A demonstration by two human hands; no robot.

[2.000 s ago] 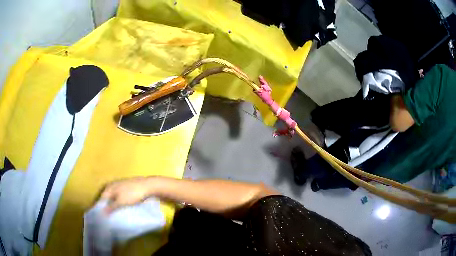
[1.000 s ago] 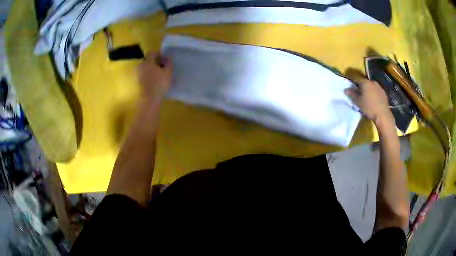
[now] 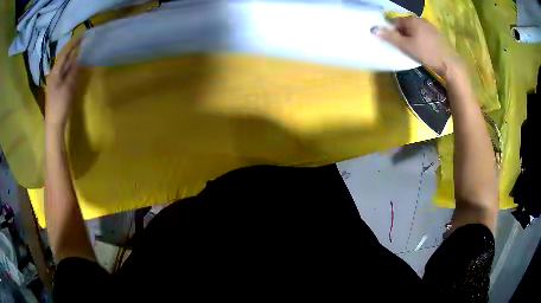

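A long white garment panel is stretched between my two hands along the far side of the yellow cloth, blurred by motion. My left hand is at its left end, blurred, with the fingers on the panel's edge. My right hand grips its right end between thumb and fingers. The steam iron stands at the right on the yellow cloth, partly hidden behind my right forearm.
Crumpled pale panels with dark strips lie at the upper left. A rounded olive-yellow form is at the left edge. A white roll and a black cloth heap are at the far right.
The white panel has moved away from me, toward the far side. My left hand has moved left and my right hand up with it. The small black piece no longer shows.
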